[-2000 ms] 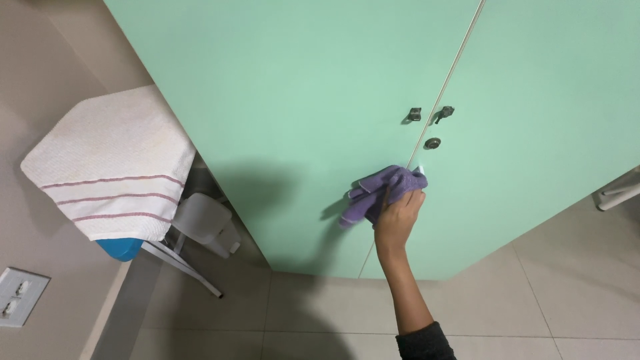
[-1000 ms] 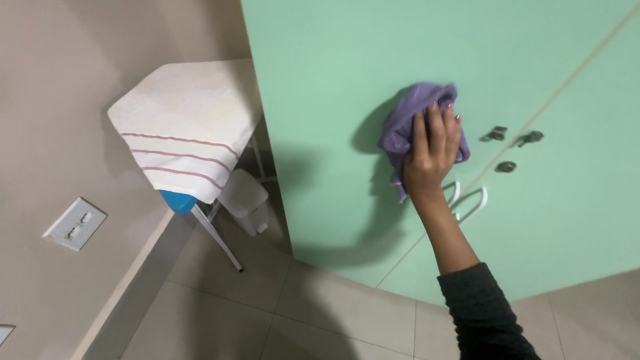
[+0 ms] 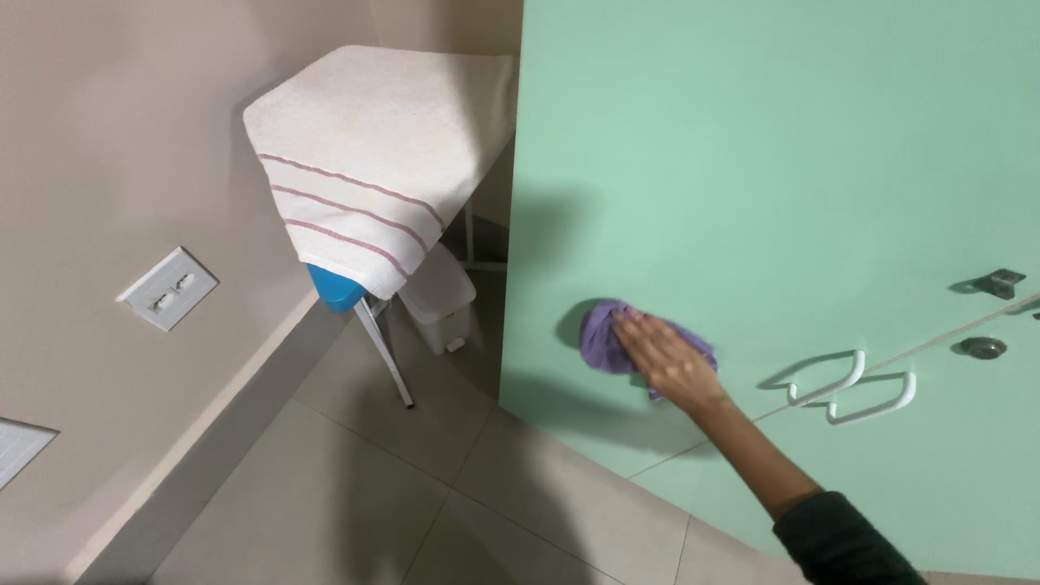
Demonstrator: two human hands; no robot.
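My right hand (image 3: pixel 670 361), in a dark sleeve, presses a crumpled purple cloth (image 3: pixel 603 337) against the left door of a mint-green cabinet (image 3: pixel 699 162), low down near its left edge. To the right of the hand, two white handles (image 3: pixel 881 406) sit on either side of the seam between the doors. Farther right are a dark metal latch (image 3: pixel 1001 283) and a round lock (image 3: pixel 985 348). My left hand is out of view.
Left of the cabinet stands an ironing board under a white striped towel (image 3: pixel 382 122), its metal leg (image 3: pixel 386 357) on the tiled floor (image 3: pixel 390 487). A white pedal bin (image 3: pixel 443 296) is beneath it. The wall carries a socket plate (image 3: pixel 169 290).
My right hand has moved the purple cloth from beside the door seam toward the cabinet's left edge, leaving the handles uncovered. The view has swung left.
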